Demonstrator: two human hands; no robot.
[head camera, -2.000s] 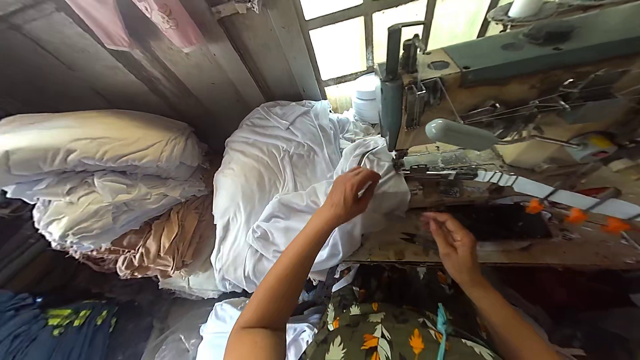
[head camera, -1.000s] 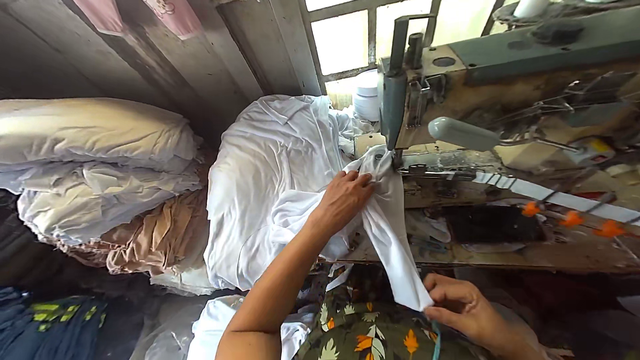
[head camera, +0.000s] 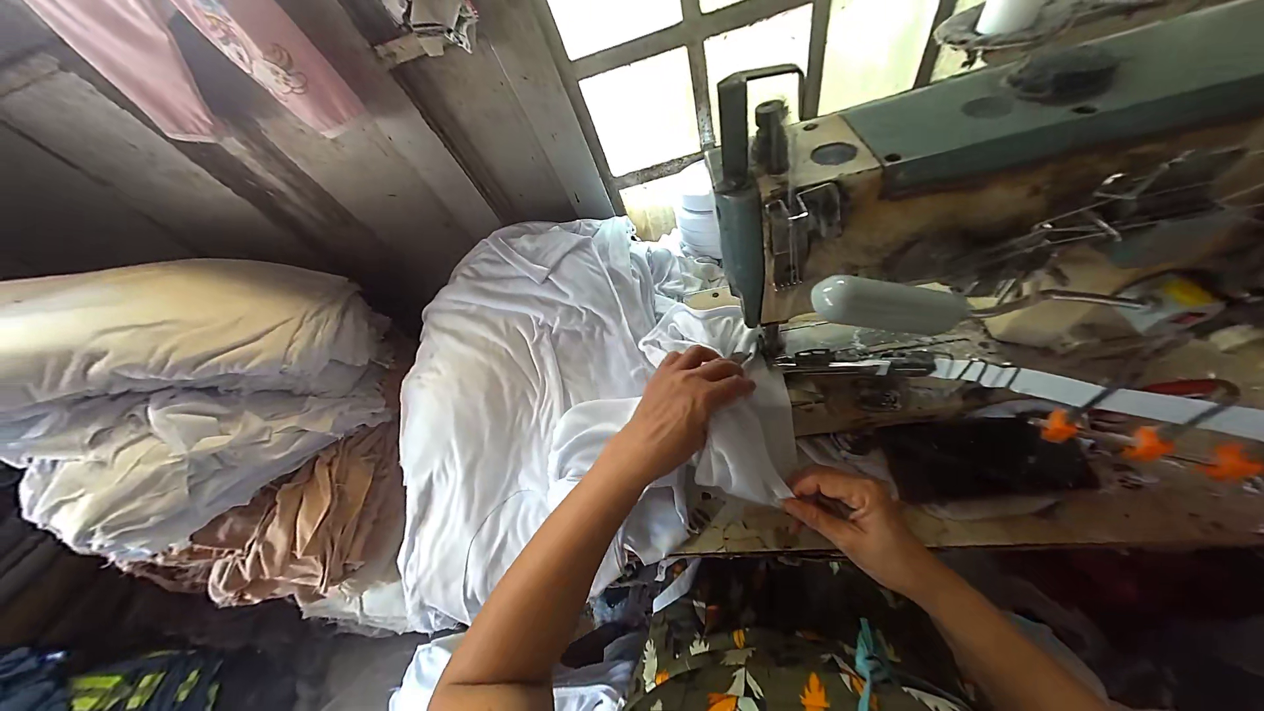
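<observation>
A white fabric piece (head camera: 741, 449) lies under the needle area of a green-grey industrial sewing machine (head camera: 987, 128). On it, close to the presser foot (head camera: 770, 341), rests my left hand (head camera: 691, 405), palm down with the fingers bent; whether they grip the cloth is unclear. My right hand (head camera: 849, 513) pinches the lower right corner of the same piece between thumb and fingers, near the front edge of the machine table. From the right, a white band (head camera: 1106, 395) runs through a metal guide (head camera: 859, 363) toward the needle area.
A large heap of white cloth (head camera: 513, 365) adjoins my left arm. Further left stand stacked cream and brown fabrics (head camera: 178, 326). A rounded grey lever (head camera: 889, 303) juts out above the guide. Orange pieces (head camera: 1150, 442) sit by the band. A white container (head camera: 697, 222) stands behind the machine head.
My right hand, apart from the cloth two seconds ago, now holds its corner. Since one second ago that hand has moved up toward the machine, and the stretched cloth has shortened toward the needle area.
</observation>
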